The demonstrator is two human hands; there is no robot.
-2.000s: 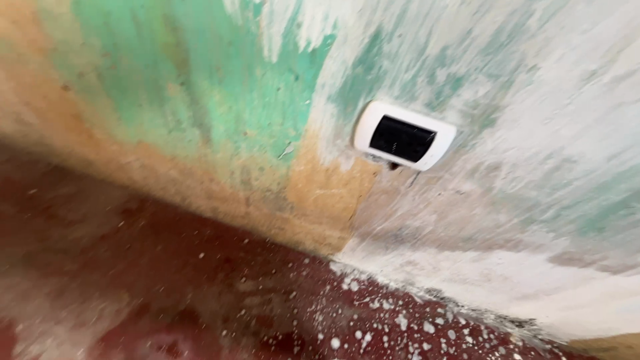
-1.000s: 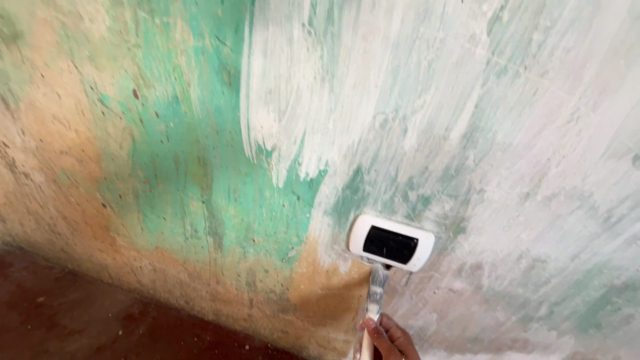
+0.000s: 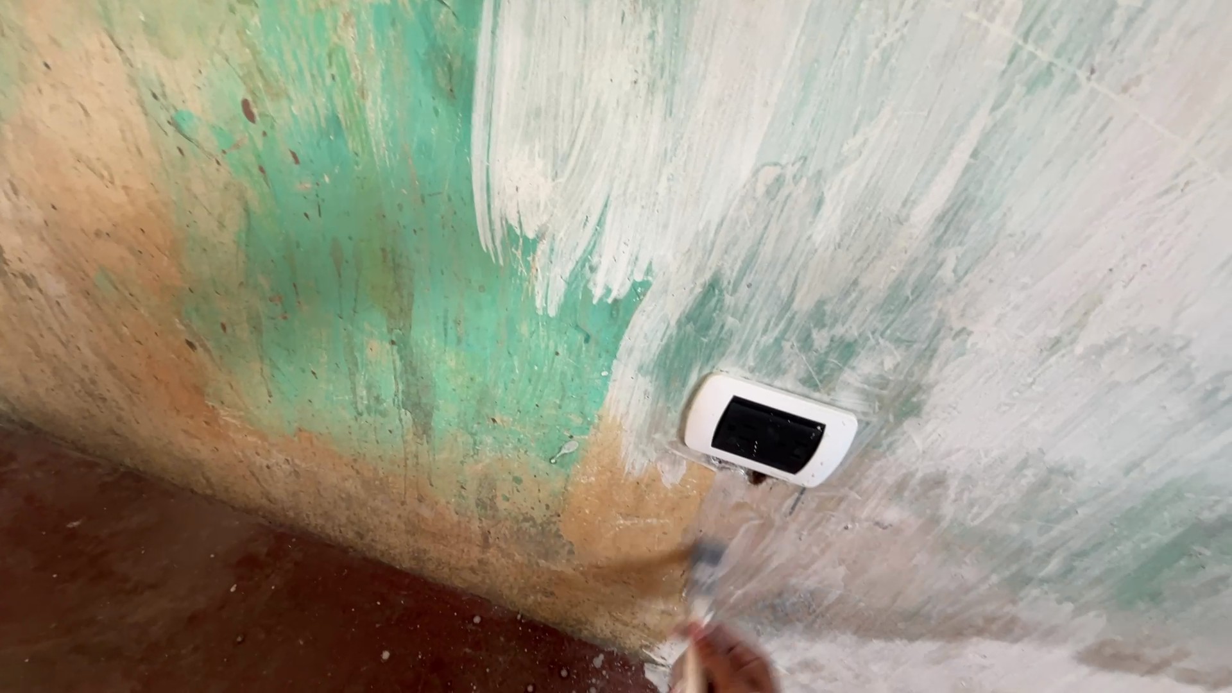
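Note:
At the bottom edge, right of centre, my right hand [image 3: 733,660], blurred and partly cut off, grips the handle of a paintbrush [image 3: 705,568]. The bristles point up and lie at the wall, a little below a white wall plate with a black insert [image 3: 768,430]. White paint [image 3: 577,125] covers much of the wall on the right in streaky strokes, with green showing through. To the left the wall is bare of white, with green paint [image 3: 327,289] and worn tan patches [image 3: 626,510]. My left hand is out of view.
A dark red floor [image 3: 241,587] with small white spots meets the foot of the wall at the lower left. A small dark hole [image 3: 756,477] sits under the wall plate's lower edge.
No hand shows two seconds ago. One second ago my right hand held the brush with its bristles close under the wall plate; now the brush is lower, farther from the plate.

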